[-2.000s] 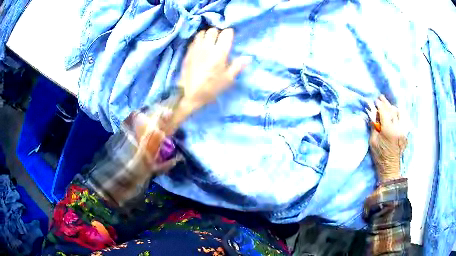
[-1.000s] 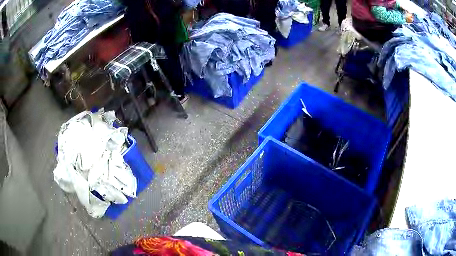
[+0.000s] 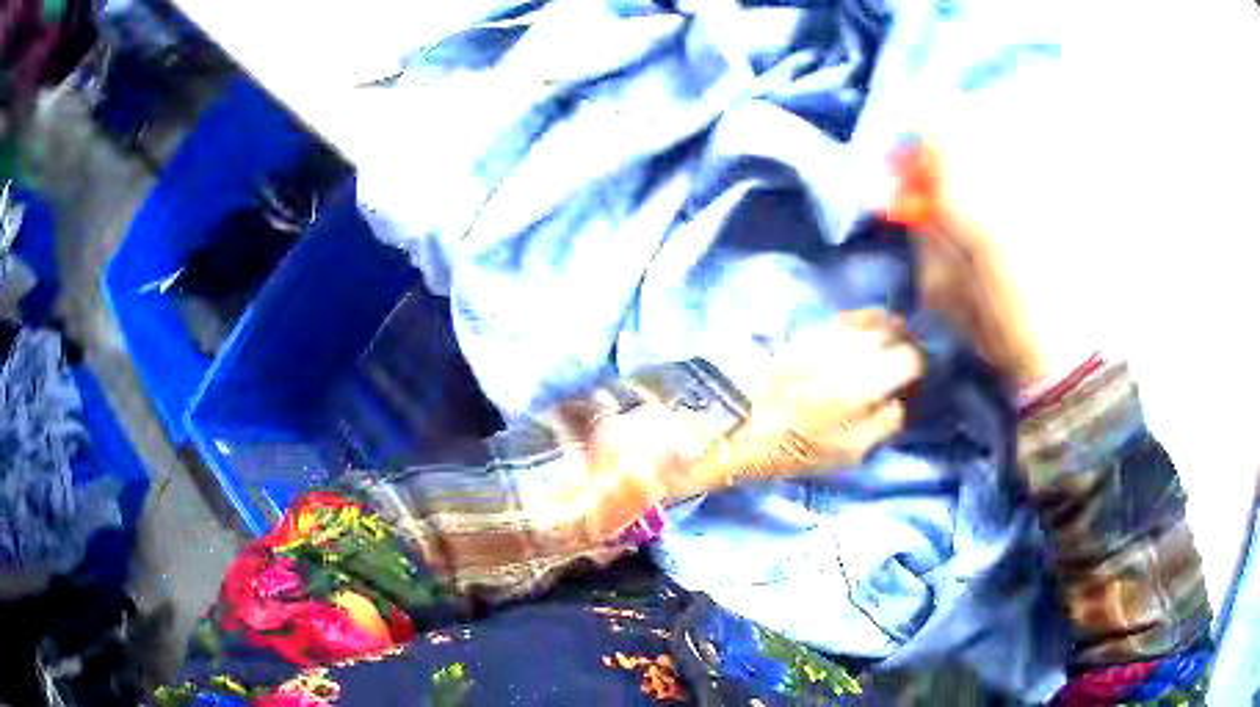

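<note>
A light-blue denim garment (image 3: pixel 553 207) lies bunched on the white table and hangs over its front edge towards my lap. A darker blue part of it shows between my hands. My left hand (image 3: pixel 836 394) is at the middle of the cloth, fingers curled and closed on it, palm side hidden. My right hand (image 3: pixel 953 256) is to the right and a little farther up, badly blurred. An orange-red patch shows at its fingers; I cannot tell its shape or whether the fingers grip the cloth.
The white table (image 3: pixel 1147 180) runs behind and to the right. Blue plastic crates (image 3: pixel 297 352) stand left of the table, with dark material in one. Blue-grey garments (image 3: pixel 49 442) are heaped at the far left. Another strip of light-blue cloth (image 3: pixel 1239 642) shows at the lower right edge.
One second ago the view showed the floor and crates, with no hands of mine. Now it is back on the garment, which is more bunched than two seconds ago, with my hands closer together.
</note>
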